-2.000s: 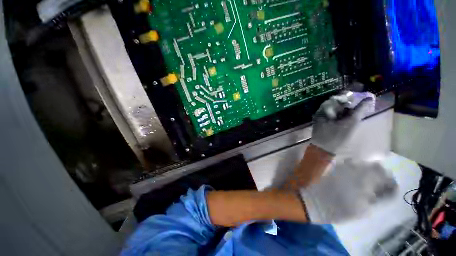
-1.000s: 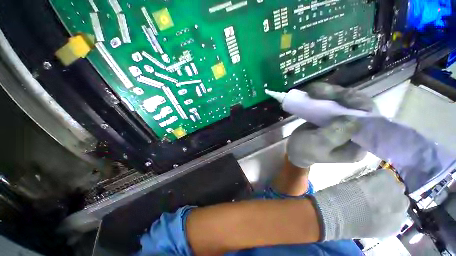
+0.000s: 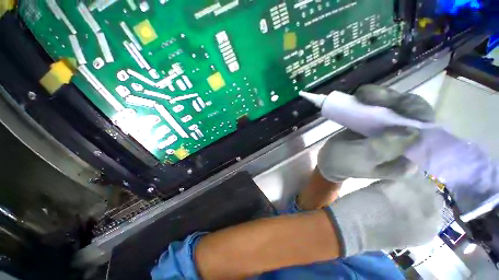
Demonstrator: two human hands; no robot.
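The green circuit board (image 3: 180,60) lies in its black frame (image 3: 219,145), with silvery pads and small yellow tape squares showing. My right hand (image 3: 377,145), in a grey knit glove, holds a whitish-lilac applicator bottle (image 3: 361,115). The bottle's narrow tip points left, over the board's front edge; contact cannot be told. My left hand (image 3: 391,219), also gloved, is nearer me beside the bottle's lower part. Its fingers are hidden, so its grip cannot be told. My left forearm crosses in front of the right one.
A yellow clamp tab (image 3: 57,75) sits on the frame's left side. A plain black plate (image 3: 191,229) lies on the front ledge. A metal rail (image 3: 257,161) runs before the frame. Dark cables and equipment are at the lower right, with blue light at the upper right.
The view has come closer to the board. The bottle, first mostly hidden in my right hand, now shows clearly. Since one second ago its tip has moved slightly right along the board's front edge.
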